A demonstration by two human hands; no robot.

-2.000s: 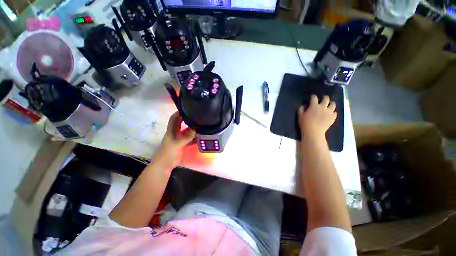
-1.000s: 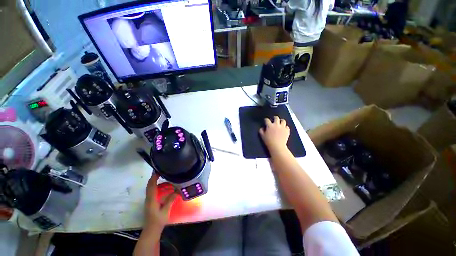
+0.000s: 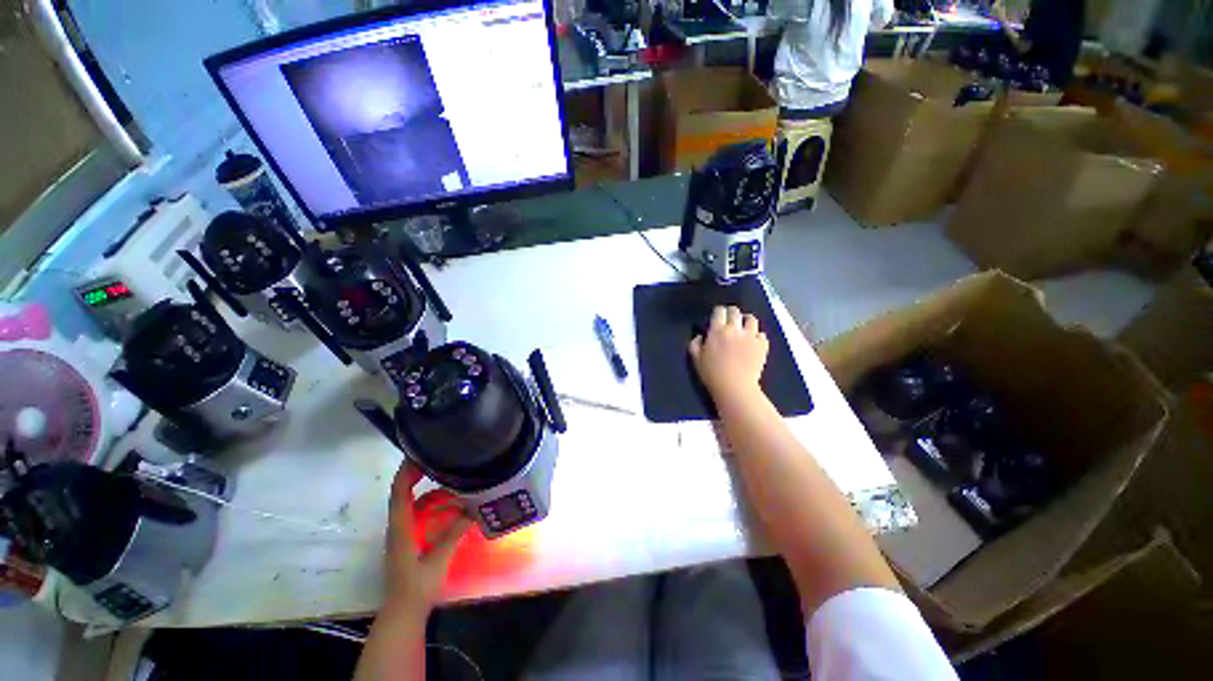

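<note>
A PTZ dome camera (image 3: 475,428) stands upright at the table's front, with a black ball head, raised antennas and a silver body. Red light glows on the table beside its base. My left hand (image 3: 423,532) is at the left of its base, thumb and fingers apart; the fingertips are partly hidden by the camera and the glow, so a grip cannot be told. My right hand (image 3: 730,351) rests on the computer mouse on the black mouse pad (image 3: 672,377); the mouse is mostly hidden under it. The monitor (image 3: 386,113) shows a grey picture with a bright patch.
More dome cameras stand at left (image 3: 206,373) and one behind the pad (image 3: 733,213). A pen (image 3: 609,346) and thin stick (image 3: 595,403) lie left of the pad. An open carton (image 3: 1064,439) holds black cameras at right. A person (image 3: 814,56) is at the back.
The view has tilted up, bringing the monitor into sight. The screen picture has changed to a grey scene, and the camera head's pink lights look dimmer. Both hands stay by the camera and mouse.
</note>
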